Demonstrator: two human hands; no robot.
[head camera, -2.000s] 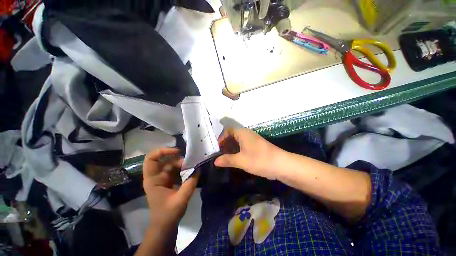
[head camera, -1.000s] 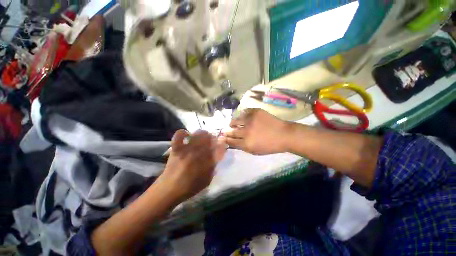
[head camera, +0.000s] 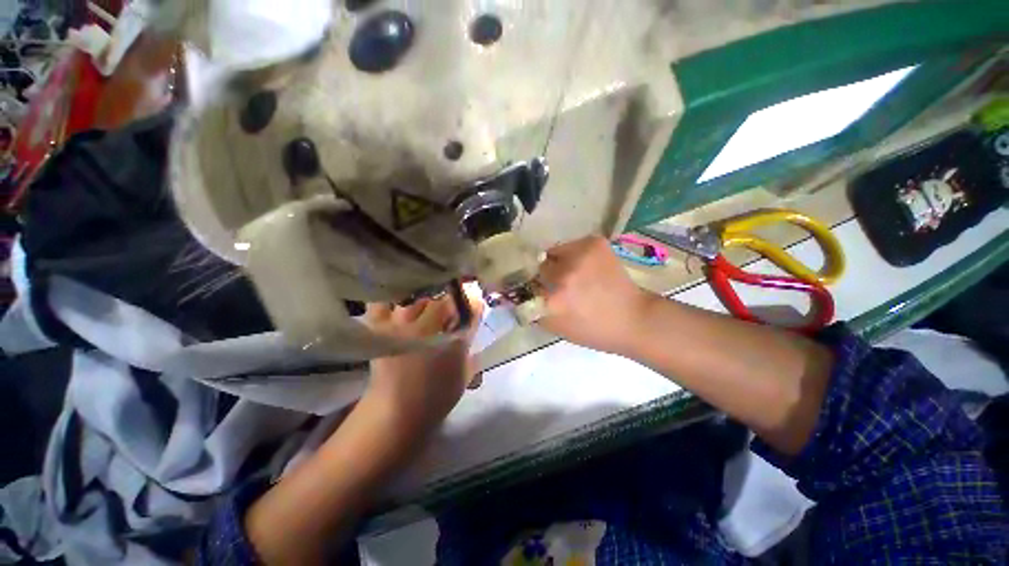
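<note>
A cream sewing machine head (head camera: 443, 133) fills the upper middle and hides much of the needle area. A small piece of white cloth (head camera: 498, 323) shows between my hands under the head, at the needle. My left hand (head camera: 418, 332) lies at the left of the needle, its fingers partly hidden by the head; I cannot tell if it grips the cloth. My right hand (head camera: 586, 290) is at the right of the needle, fingertips down beside the cloth; its hold is unclear. White and black garment cloth (head camera: 144, 343) lies left of the machine.
Shears with red and yellow handles (head camera: 775, 271) lie right of my right hand, beside pink and blue snips (head camera: 642, 250). A black case (head camera: 927, 205) lies farther right. The green table edge (head camera: 553, 433) runs along the front. Red items (head camera: 72, 105) lie at the upper left.
The cloth piece was held over my lap; both hands have since moved up to the needle. The view has come closer to the machine head, which now covers part of my left hand.
</note>
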